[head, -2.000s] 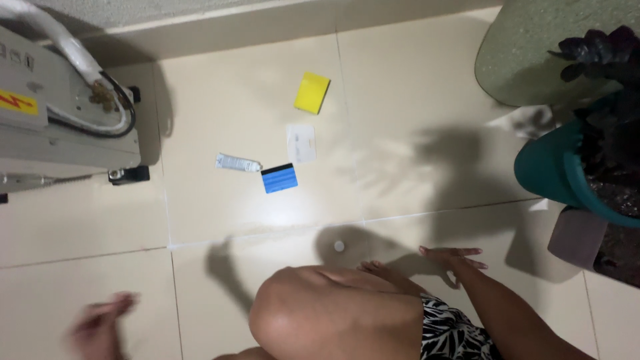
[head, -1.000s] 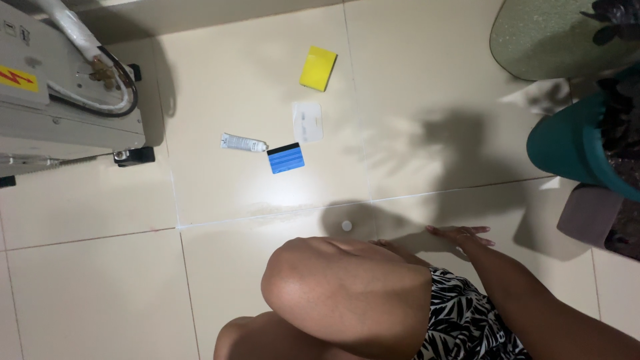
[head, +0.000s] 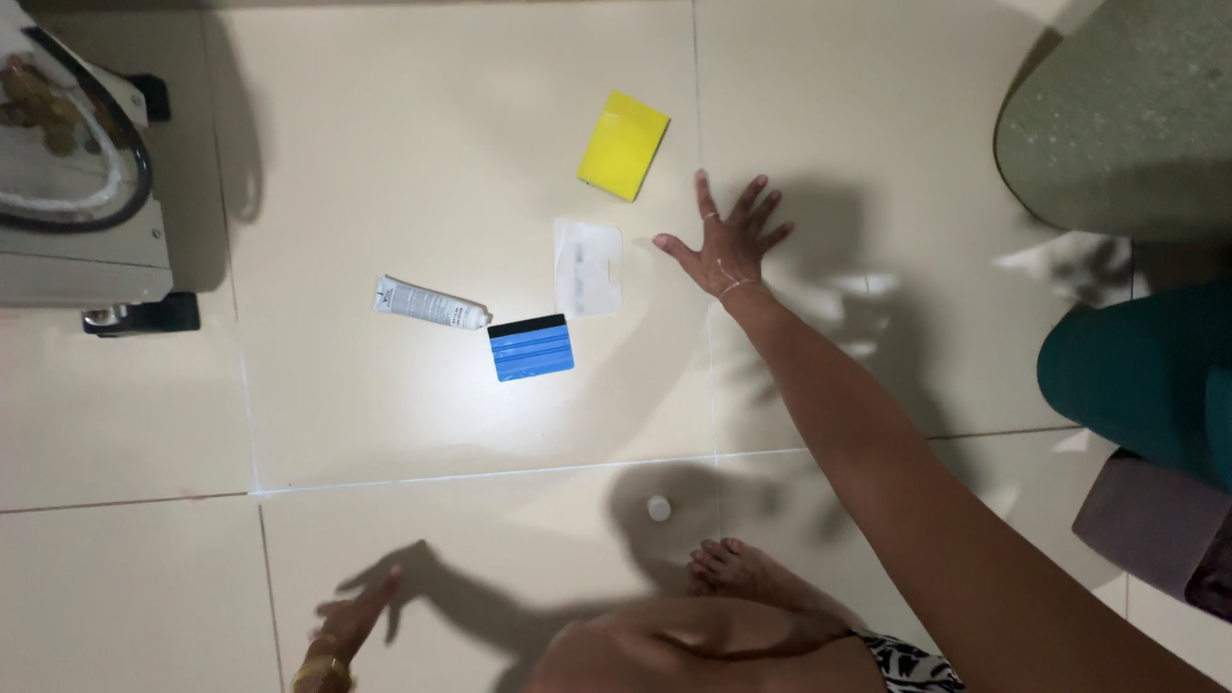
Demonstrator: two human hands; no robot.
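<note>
My right hand (head: pixel 733 241) is spread over the tiled floor with nothing in it, its thumb pointing towards a translucent white plastic piece (head: pixel 597 269). A yellow rectangular block or pad (head: pixel 624 146) lies just up and left of its fingers. Below the white piece lies a blue squeegee card with a black edge (head: pixel 532 350). A white and grey tube (head: pixel 431 304) bearing print lies left of it, its nozzle end at the card's corner. My left hand (head: pixel 356 616), at the lower left, holds nothing visible. A small white cap (head: pixel 658 508) sits near my foot.
A metal-cased appliance (head: pixel 87 269) with a looped black cable and dark feet stands at the left. Along the right are a speckled green-grey pot (head: pixel 1126 125), a teal pot (head: pixel 1136 375) and a brownish-purple planter (head: pixel 1145 520). My knee and bare foot (head: pixel 760 577) are at the bottom.
My right hand has moved from beside my foot up and left, towards the yellow block. My left hand, out of view one second ago, is back at the lower left.
</note>
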